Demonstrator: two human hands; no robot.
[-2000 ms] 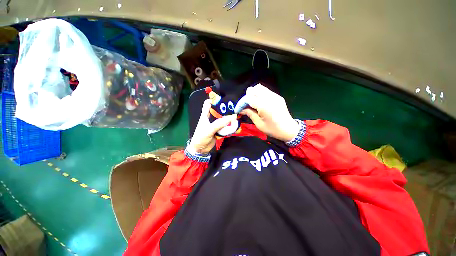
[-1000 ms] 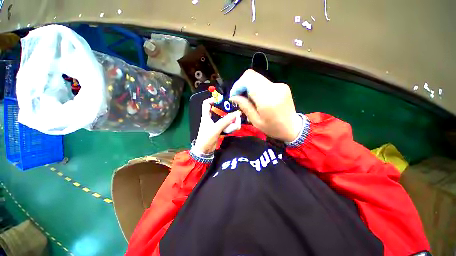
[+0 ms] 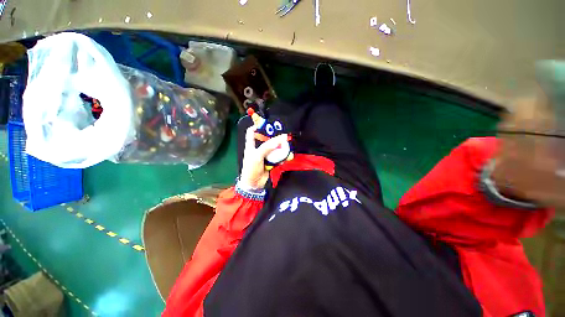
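My left hand [image 3: 254, 162] holds a small plush penguin [image 3: 280, 152] above my lap, with the thumb across its front. The penguin has a black head, white-ringed eyes, a white belly, an orange band and a yellow tip with a red end on top. It faces up towards me. My right hand [image 3: 538, 148] is far out at the right, over the table's edge, and strongly blurred. Its fingers and anything in them cannot be made out. No needle or thread is visible at the penguin.
A brown-covered table [image 3: 446, 43] spans the top, with white scraps and dark snips [image 3: 287, 7]. At left are a white plastic bag [image 3: 59, 105], a clear sack of toys [image 3: 176, 121] and a blue crate [image 3: 49, 179]. An open carton [image 3: 176, 232] stands beside my left sleeve.
My right hand has left the penguin and swung far out to the right. My left hand still holds the penguin, which now shows more of its face and belly.
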